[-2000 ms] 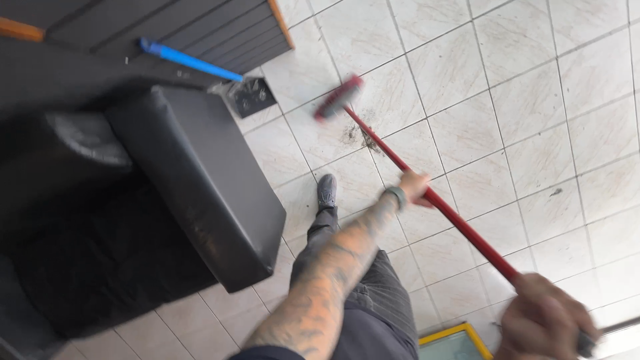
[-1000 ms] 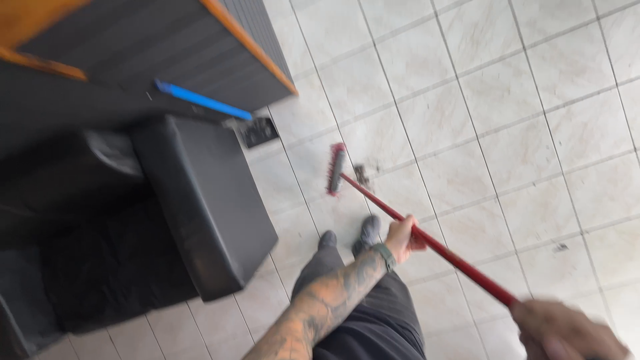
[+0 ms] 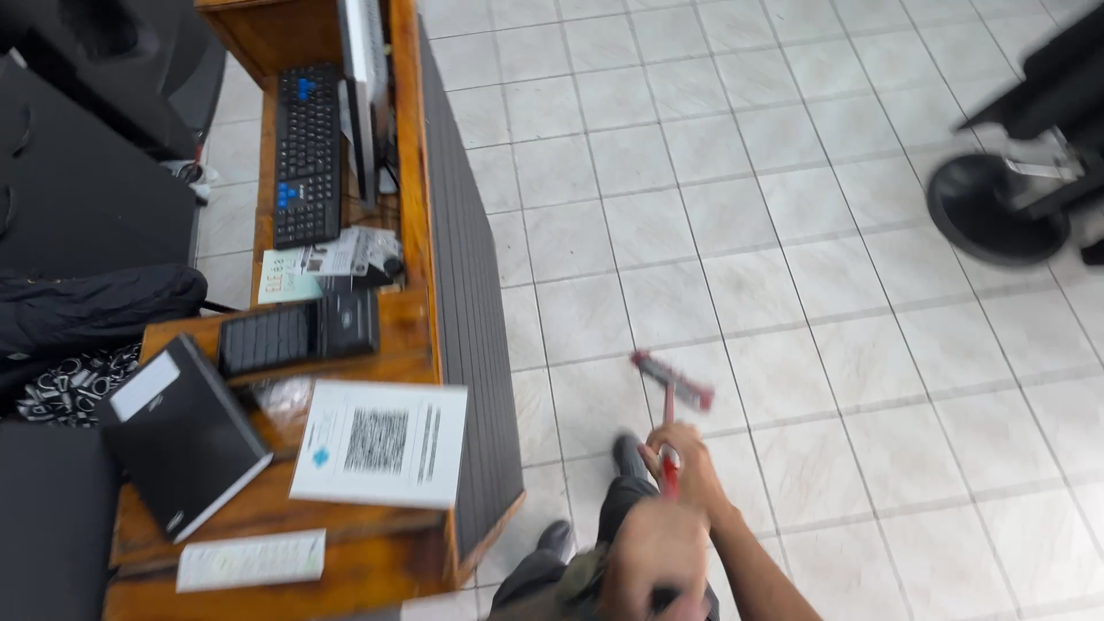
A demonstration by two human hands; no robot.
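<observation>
A broom with a red handle and a red-and-grey head (image 3: 672, 380) reaches over the white tiled floor, its head just ahead of my feet. My right hand (image 3: 687, 466) grips the handle farther down, behind the head. Nearer the camera, my left hand (image 3: 657, 552) is closed around the upper end of the handle, blurred by motion. Bristles are hard to make out in the blur.
On the left, a wooden desk (image 3: 371, 524) with a dark ribbed side panel holds a keyboard (image 3: 308, 155), a monitor (image 3: 364, 95), a black box (image 3: 185, 431) and a printed code sheet (image 3: 377, 442). A round black chair base (image 3: 996, 211) stands at right.
My hands have swapped places on the handle: the right is now lower, the left at the upper end. The view has shifted; the black armchair, blue-handled dustpan and debris are out of sight.
</observation>
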